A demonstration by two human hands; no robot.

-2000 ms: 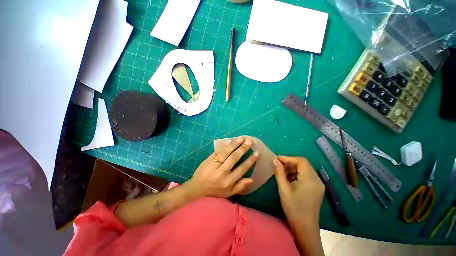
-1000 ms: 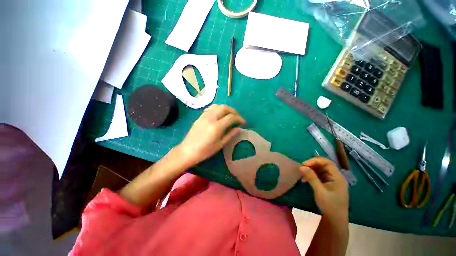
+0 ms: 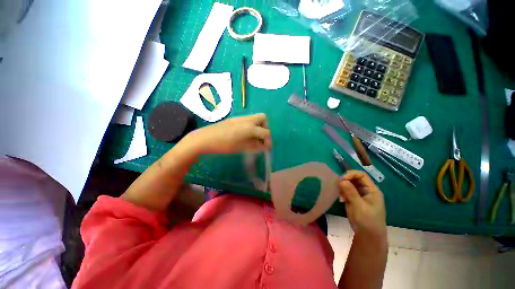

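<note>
My right hand (image 3: 361, 197) pinches the pointed right end of a grey-beige card pattern piece (image 3: 328, 195) with an oval hole, held above the mat's near edge. My left hand (image 3: 243, 134) holds a second card piece (image 3: 258, 169) by its top. That piece is blurred and seen nearly edge-on, close to or touching the first one's left side; which cannot be told. A white marked pattern piece (image 3: 192, 97) with an oval hole lies beyond my left hand, beside the pencil (image 3: 244, 84).
Green cutting mat (image 3: 248, 197). Dark round weight (image 3: 168, 121) left. Long ruler (image 3: 389, 144), brown-handled awl (image 3: 360, 151), dividers and orange-handled scissors (image 3: 455, 179) right. Calculator (image 3: 370, 73) partly under plastic, masking tape (image 3: 244, 9), white rectangle (image 3: 281, 49) at the back. Large white sheet (image 3: 73, 73) far left.
The two card pieces, first lying together, then spread side by side, are now further apart, the left one lifted and turned edge-on by my left hand. The view has shifted right.
</note>
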